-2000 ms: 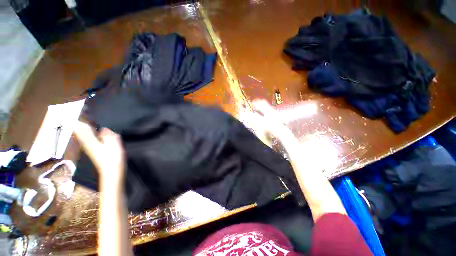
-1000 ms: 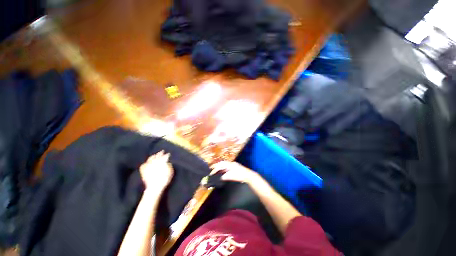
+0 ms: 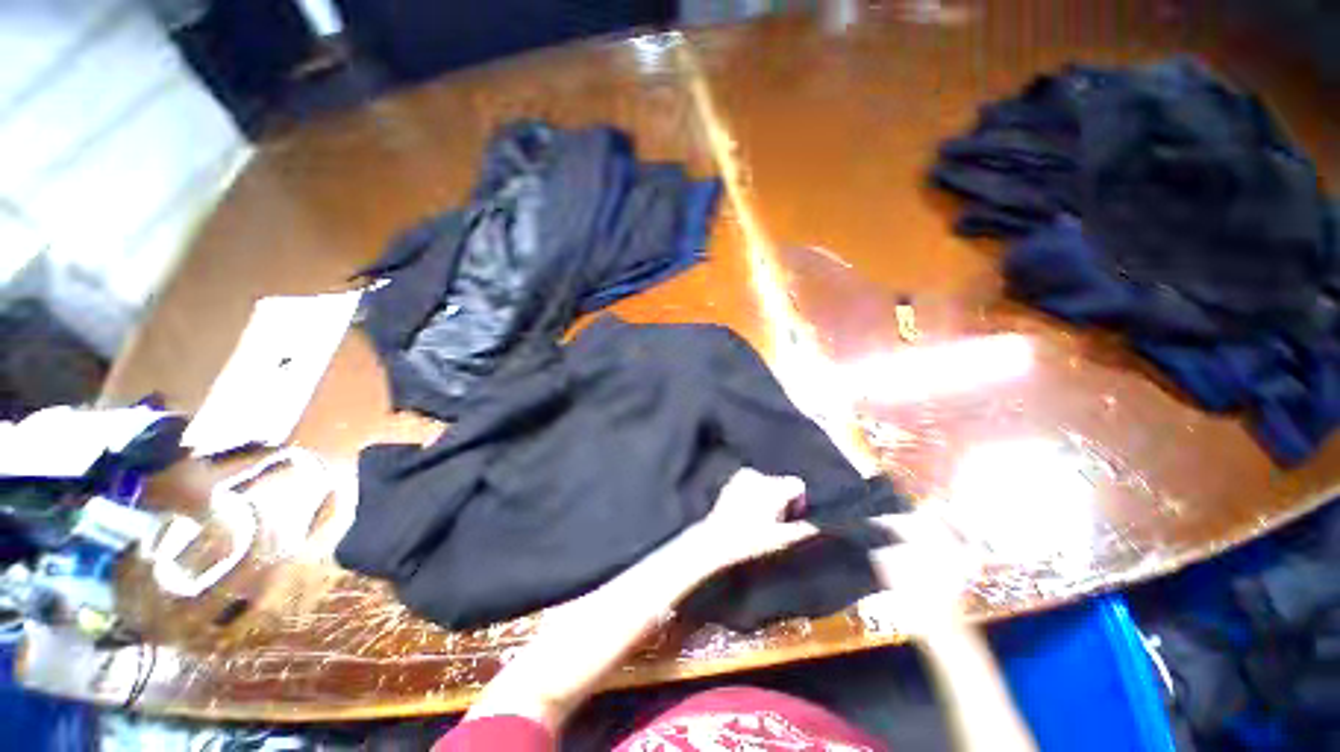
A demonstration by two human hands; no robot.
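Observation:
A matte black jacket lies spread and wrinkled on the table in front of me. My left hand is closed on the cloth, right of its middle, with folds running to the fingers. My right hand is blurred and washed out by glare at the jacket's right end. Its fingers and what they hold cannot be made out.
A stack of lined jackets lies behind the jacket. A dark garment heap is far right. A small yellow and black tool lies on the brown table. Paper, a looped white band and a blue bin also show.
The view has swung back left from the right table edge. Against the oldest frame, the jacket lies lower and clear of the paper, and my left hand has moved right, from its left end.

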